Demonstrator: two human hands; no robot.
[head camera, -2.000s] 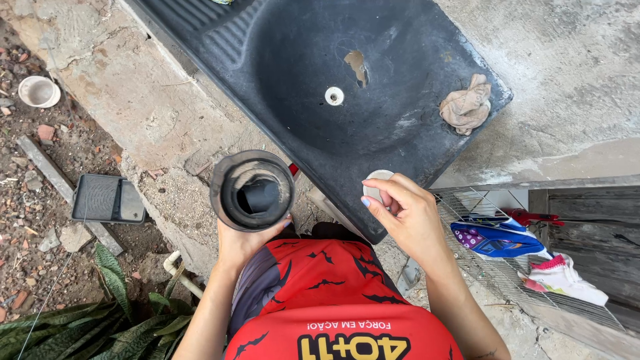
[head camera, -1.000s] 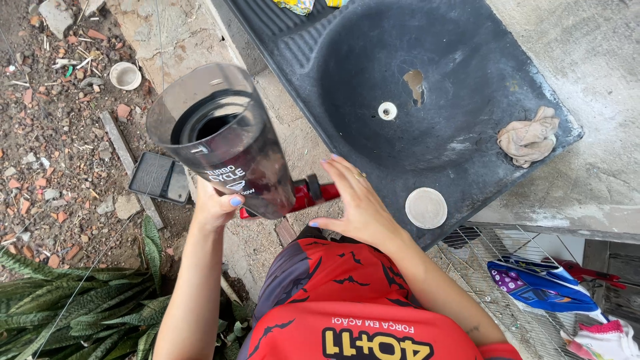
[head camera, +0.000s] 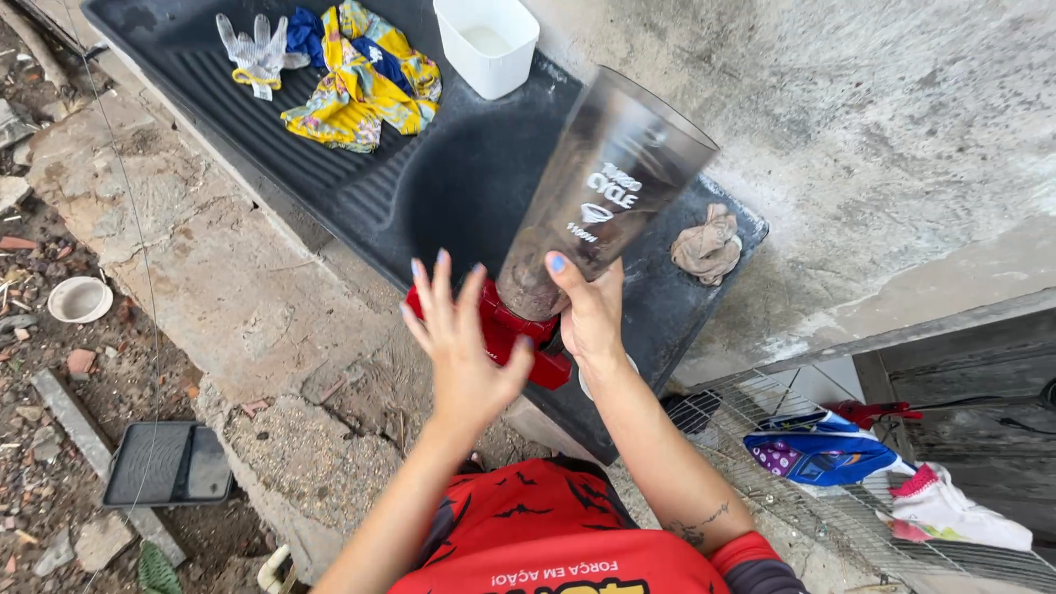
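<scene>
My right hand grips the lower part of a clear, smoky plastic vacuum cleaner dust container, tilted with its wide rim up and to the right. Dust coats its inside, and it bears white writing. A red plastic base is at its lower end, over the near edge of the black sink. Just left of that base, my left hand is raised with fingers spread and nothing in them. A round pale disc lies mostly hidden behind my right wrist.
On the sink's ribbed part lie a knit glove and yellow floral cloth. Beside them stands a white plastic tub; a beige rag lies at the right. A wire rack holds cloths. A black paint tray is on the ground.
The container has passed from my left hand to my right and now tilts over the sink. My left hand has let go. The view has shifted, bringing the tub, glove and floral cloth into sight.
</scene>
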